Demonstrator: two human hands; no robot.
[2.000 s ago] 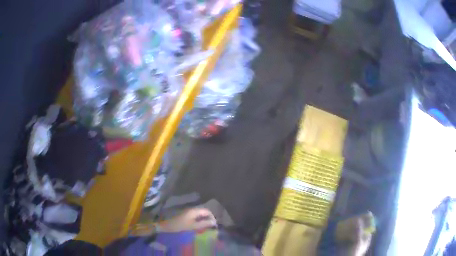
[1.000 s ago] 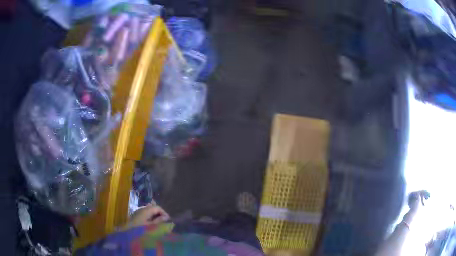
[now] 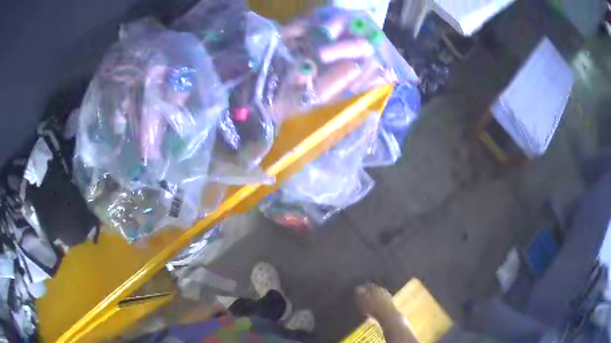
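Large clear plastic bags of thread (image 3: 151,127) lie on the yellow tabletop (image 3: 100,281) at the left. Pink cones (image 3: 345,50) and green ends show through the plastic. More bagged thread (image 3: 321,181) hangs or lies beyond the table's edge. My right hand (image 3: 376,303) is blurred at the bottom, over or beside a yellow stool or bench (image 3: 422,311); whether it holds anything is unclear. A dim, blurred skin-toned patch by my clothing at the lower left may be my left hand; its fingers cannot be made out.
Black-and-white fabric scraps (image 3: 30,248) are heaped at the far left. A white-topped stool (image 3: 536,100) stands at the upper right. A blue item (image 3: 541,251) lies at the right. A light shoe (image 3: 268,281) shows on the grey floor (image 3: 429,214).
The view has turned, so the bags and table edge lie farther right and the yellow bench lower. My right hand has left the bright white table and is now by the bench.
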